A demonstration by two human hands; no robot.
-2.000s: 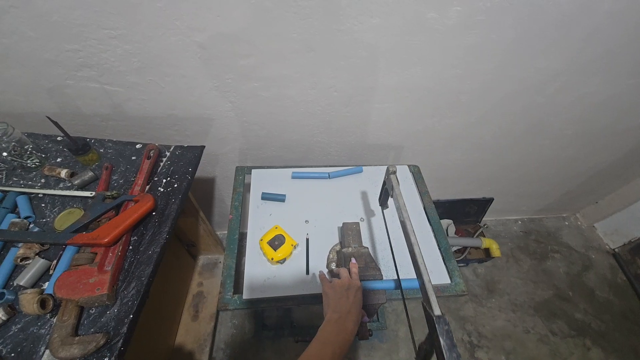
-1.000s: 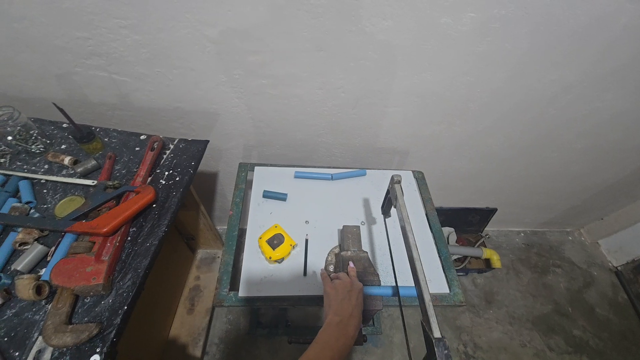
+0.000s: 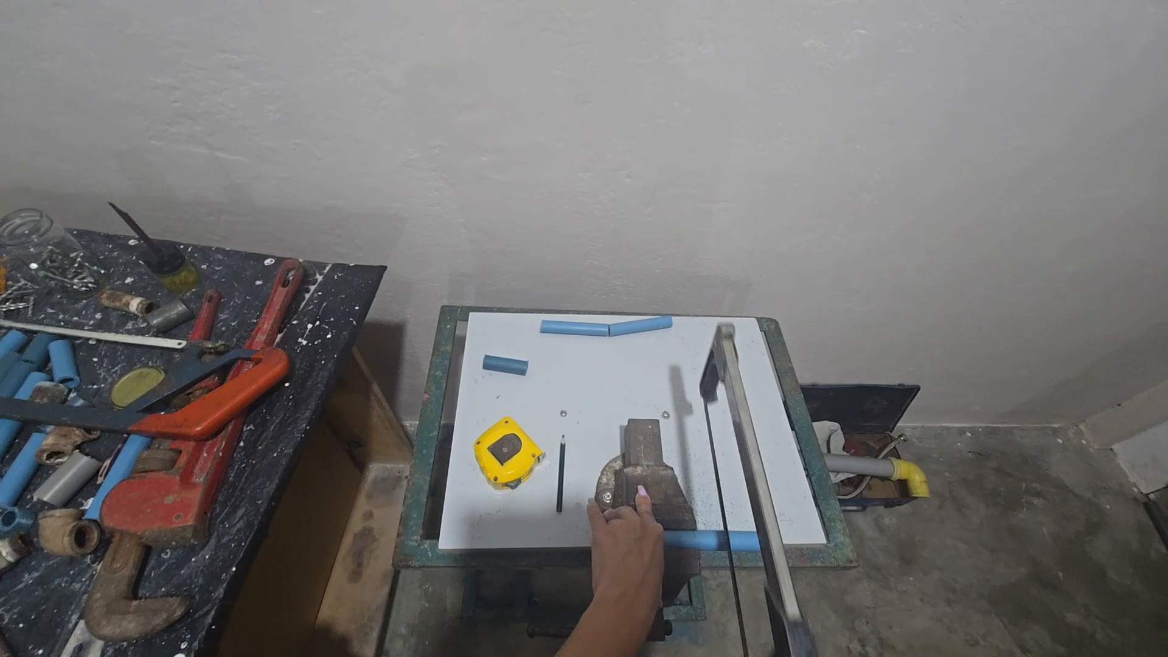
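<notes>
My left hand (image 3: pixel 628 553) rests on the metal bench vise (image 3: pixel 650 474), at the near edge of the white board. A blue plastic pipe (image 3: pixel 714 540) sticks out of the vise to the right. Over that pipe stands a hacksaw (image 3: pixel 750 456), its thin blade crossing the pipe; its handle end runs out of the bottom of the frame. My right hand is not visible. Left of the vise lie a dark pencil (image 3: pixel 561 474) and a yellow tape measure (image 3: pixel 507 453). Cut blue pipe pieces (image 3: pixel 573 328) lie near the far edge, and a short darker blue piece (image 3: pixel 505 365) lies left of them.
The board lies on a green metal-framed stand (image 3: pixel 812 429). A paint-specked table (image 3: pixel 319 310) at left holds a red pipe wrench (image 3: pixel 173 497), an orange-handled hacksaw (image 3: pixel 214 401), pipe fittings and a glass jar. On the floor at right, an open case (image 3: pixel 862 406) holds grey pipe with a yellow elbow (image 3: pixel 911 478).
The hacksaw has shifted slightly along its line across the pipe. My left hand stays on the vise.
</notes>
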